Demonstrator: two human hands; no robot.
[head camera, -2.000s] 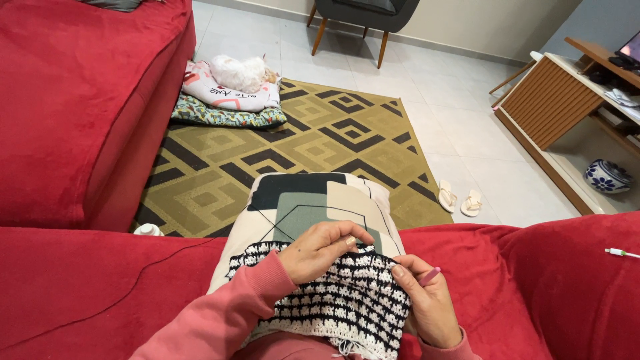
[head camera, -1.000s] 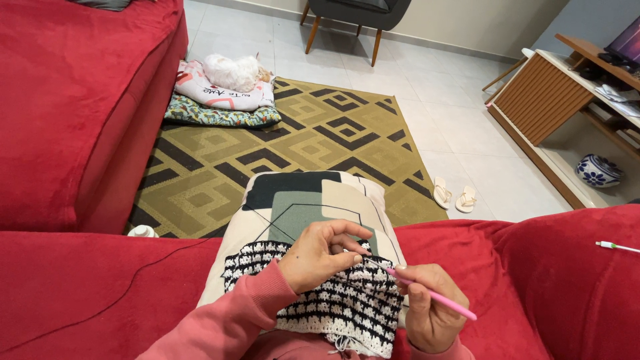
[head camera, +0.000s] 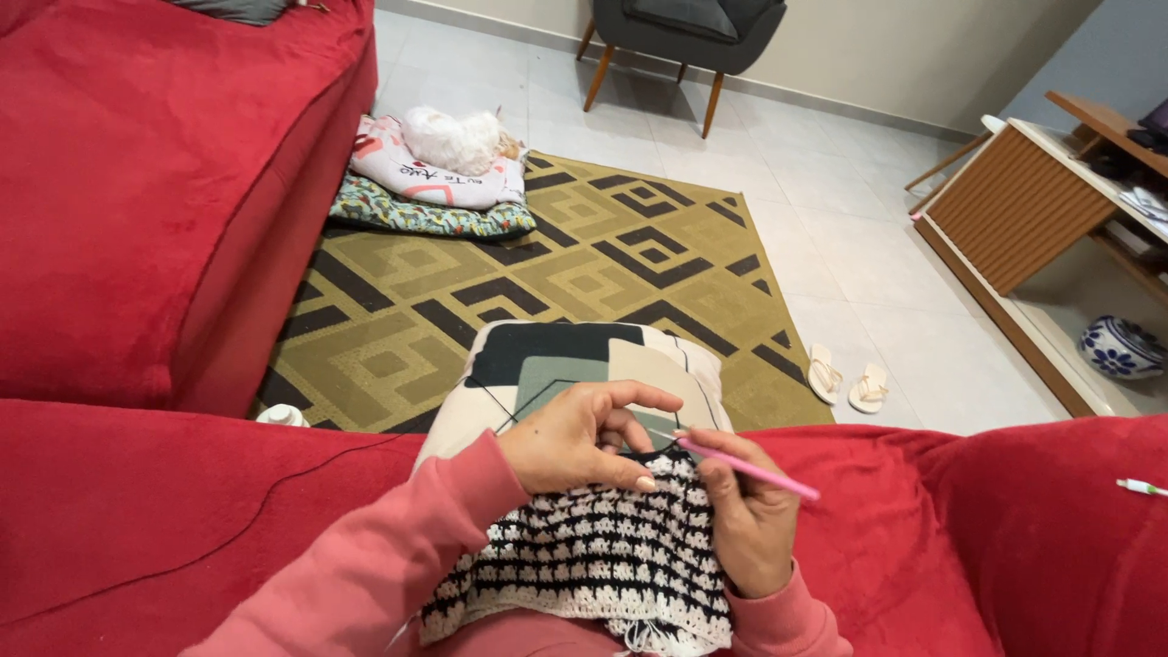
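Note:
A black and white crocheted piece lies over my lap, against a patterned cushion. My right hand grips a pink crochet hook, its tip at the top edge of the crochet near a loop of black yarn. My left hand is at the upper edge of the piece, index finger stretched out with black yarn by it, thumb near the stitches; whether it pinches the fabric is hard to tell. A strand of black yarn runs across the red sofa cover to the left.
Red-covered sofa surrounds me. Beyond lie a patterned rug, stacked pet cushions with a white furry animal, and flip-flops. A grey armchair stands behind; a wooden cabinet is right. A white cable tip rests on the sofa.
The pink hook, pointing mostly out of sight two seconds ago, now shows along its length in my right hand. My left index finger has stretched out away from the crochet since one second ago.

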